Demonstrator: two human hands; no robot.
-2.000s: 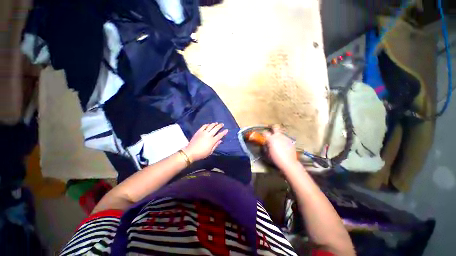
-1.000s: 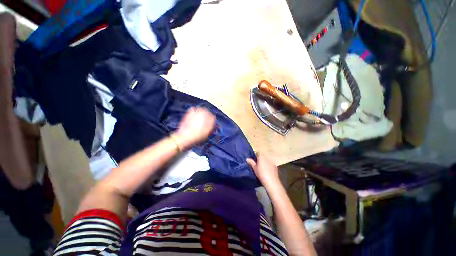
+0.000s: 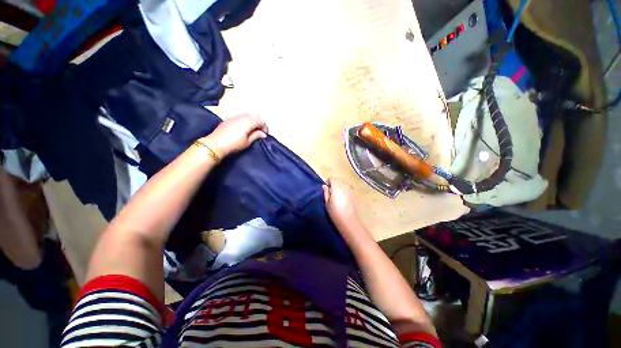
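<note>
A navy garment (image 3: 265,180) lies over the left and front of the pressing table, with a smooth lining and a small pale label (image 3: 168,125). My left hand (image 3: 240,132) pinches its edge near the middle. My right hand (image 3: 338,198) grips the same edge nearer my body, and the edge runs fairly straight between the two hands. Pale panels (image 3: 248,242) show at the garment's front, close to my body. The steam iron (image 3: 387,158), with an orange-brown wooden handle, stands on the table to the right of the garment, with no hand on it.
A black wrapped hose (image 3: 502,129) curves from the iron over an off-white pad (image 3: 470,153) at the table's right edge. A control box (image 3: 455,42) stands behind it. A dark printed box (image 3: 507,246) is at lower right. A person's arm (image 3: 15,217) shows at the far left.
The iron was in my right hand two seconds ago and now stands released on the table. My left hand has moved up and left along the garment and both hands now hold its edge.
</note>
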